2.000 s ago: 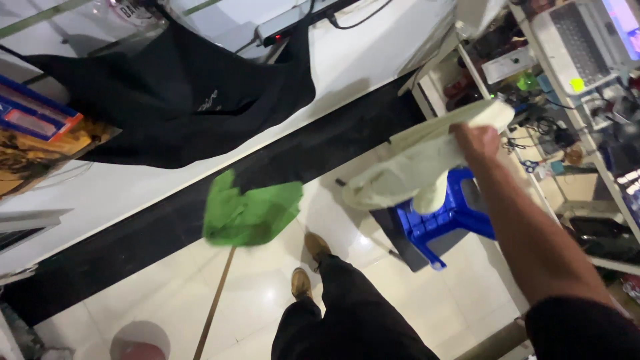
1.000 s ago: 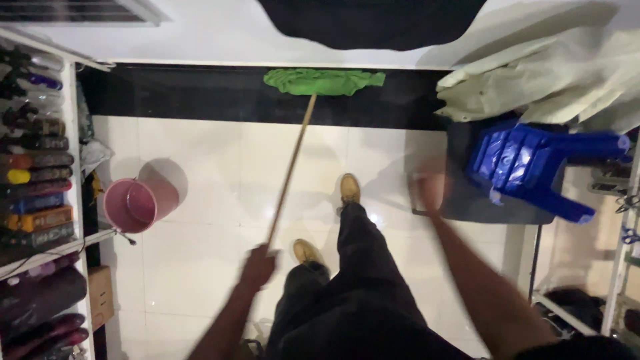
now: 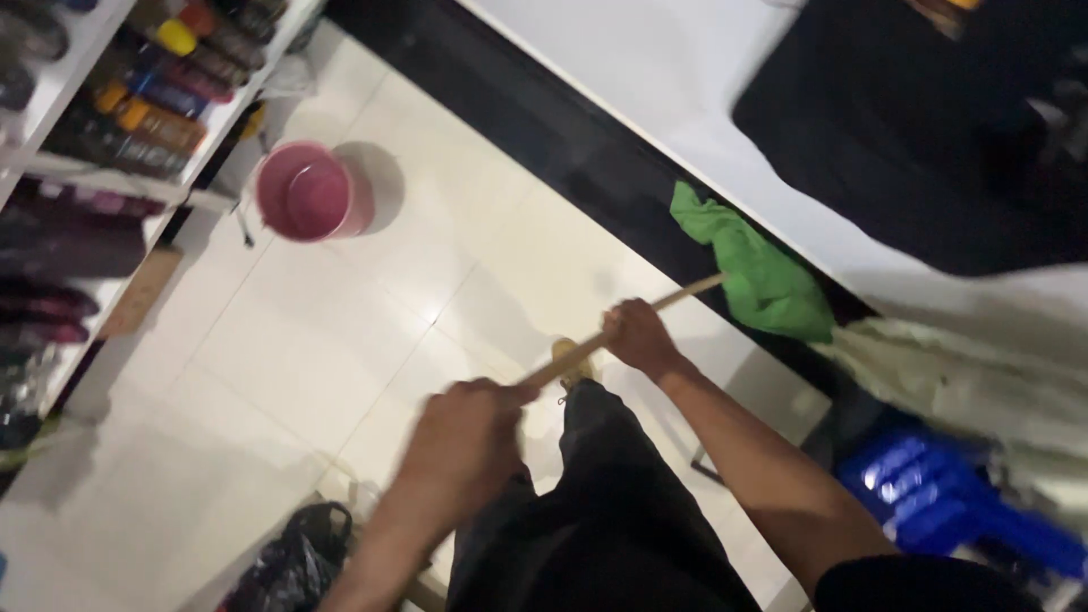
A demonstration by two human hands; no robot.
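Observation:
A wooden pole (image 3: 565,361) runs from low centre up to the right, with a green cloth (image 3: 765,280) at its far end. The cloth lies against the dark strip along the base of the white wall. My left hand (image 3: 472,442) grips the near end of the pole. Farther along, my right hand (image 3: 642,336) is closed around the same pole, nearer the cloth. Both hands are somewhat blurred. How the cloth is fixed to the pole cannot be seen.
A pink bucket (image 3: 304,191) stands on the tiled floor beside shelves (image 3: 81,81) of bottles and shoes. At right are a blue plastic stool (image 3: 943,493) and pale fabric (image 3: 952,374). A black plastic bag (image 3: 293,552) lies at the bottom; black fabric (image 3: 901,144) hangs upper right.
My right hand held the pale fabric two seconds ago, was empty one second ago, and now grips the pole. The green cloth has moved right along the dark strip, beside the pale fabric. The view has turned.

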